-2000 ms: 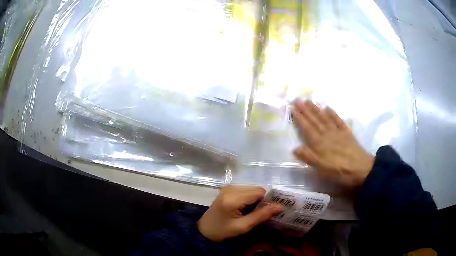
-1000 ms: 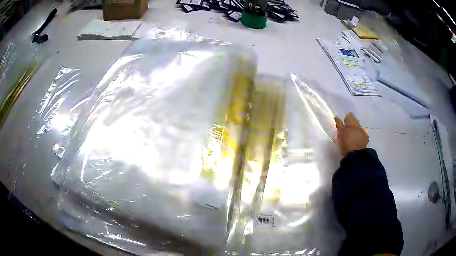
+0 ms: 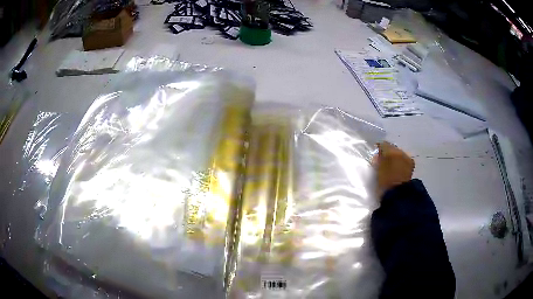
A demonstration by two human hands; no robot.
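Note:
Two overlapping piles of clear plastic bags lie on the white table. The left pile (image 3: 140,169) is glossy with strong glare. Yellow print (image 3: 229,152) runs along the middle where the piles meet. The right bag (image 3: 327,193) is rippled, with its far right corner creased. A barcode sticker (image 3: 274,285) sits on it at the picture's bottom edge. My right hand (image 3: 395,166), in a dark blue sleeve, has its fingers closed on the right bag's edge; the fingertips are partly hidden. My left hand is out of the picture.
A brown box (image 3: 107,31) and black-handled tool (image 3: 23,60) stand far left. A green round container (image 3: 255,36) stands among black-and-white tags (image 3: 190,16). Printed papers (image 3: 380,82) and white folded sheets (image 3: 447,93) lie far right.
My right hand has moved from lying flat on the bag to its right edge and taken hold. My left hand and the label sheet have left the picture. The view has tilted up.

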